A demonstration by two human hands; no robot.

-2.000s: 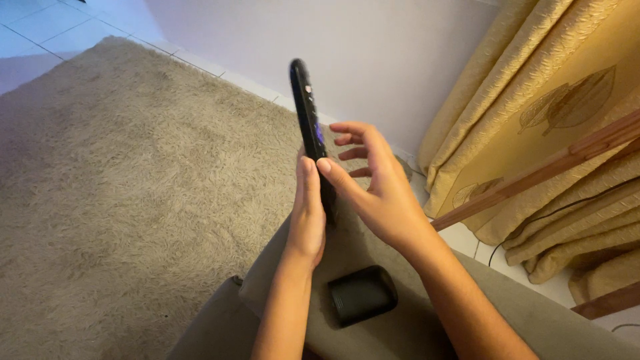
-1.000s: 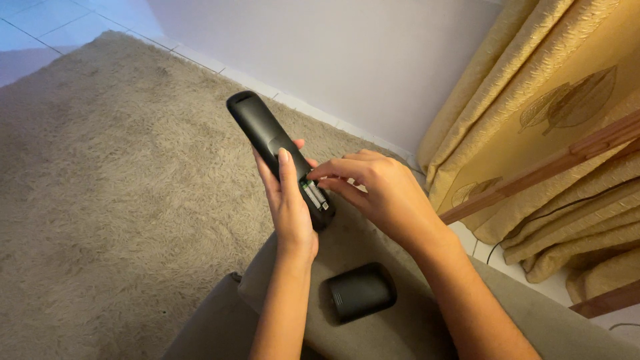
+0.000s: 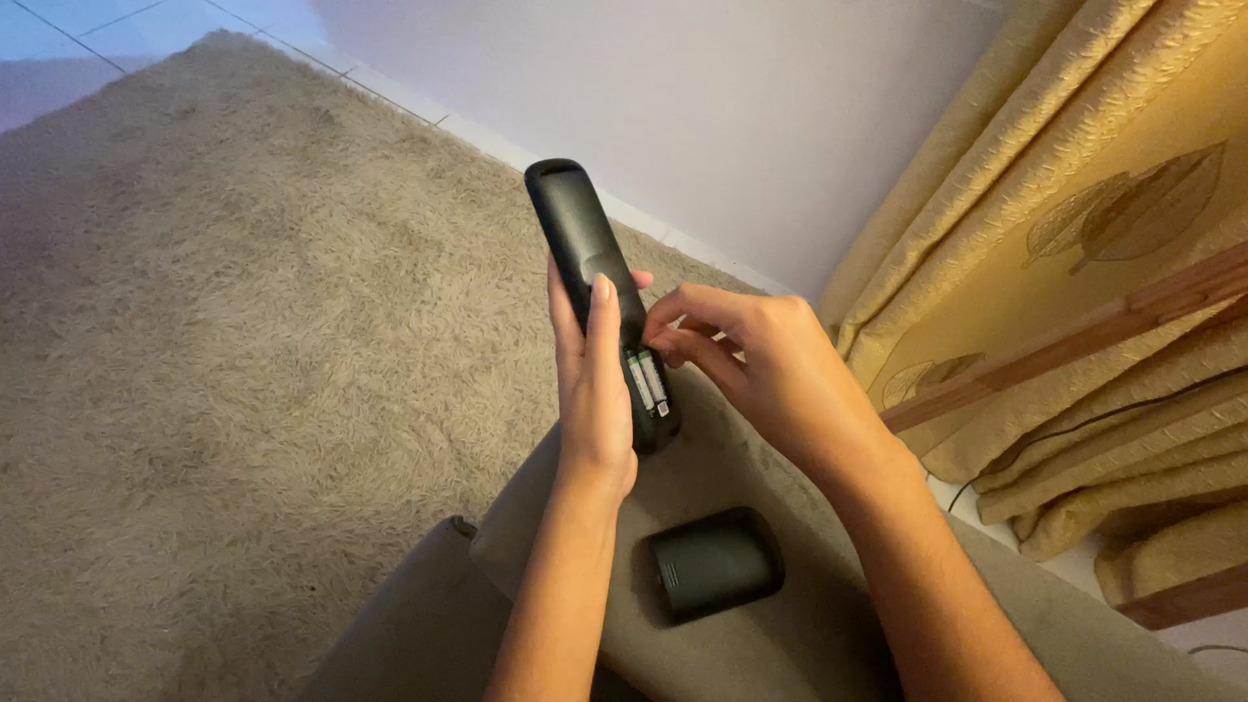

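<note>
My left hand [image 3: 597,390] holds a black remote control [image 3: 582,229] with its back facing me, thumb laid along it. At the remote's lower end the battery compartment is uncovered, and two batteries [image 3: 647,381] lie side by side in it. Beside the compartment's upper end is my right hand [image 3: 751,351], thumb and forefinger pinched together at the remote's edge; whether anything is between these fingertips cannot be told. The black battery cover [image 3: 720,564] lies on the grey-brown upholstered seat [image 3: 634,624] below the hands.
A shaggy beige rug [image 3: 292,292] spreads over the tiled floor at the left. Behind the remote rises a pale wall [image 3: 643,107]. Yellow curtains [image 3: 1092,166] with a leaf pattern hang at the right, crossed by a wooden bar [image 3: 1072,336]. A thin dark cable runs along them.
The remote has turned from edge-on to showing its back and open compartment, then become slightly more upright. My right hand has moved to the compartment's side. The cover has stayed on the seat.
</note>
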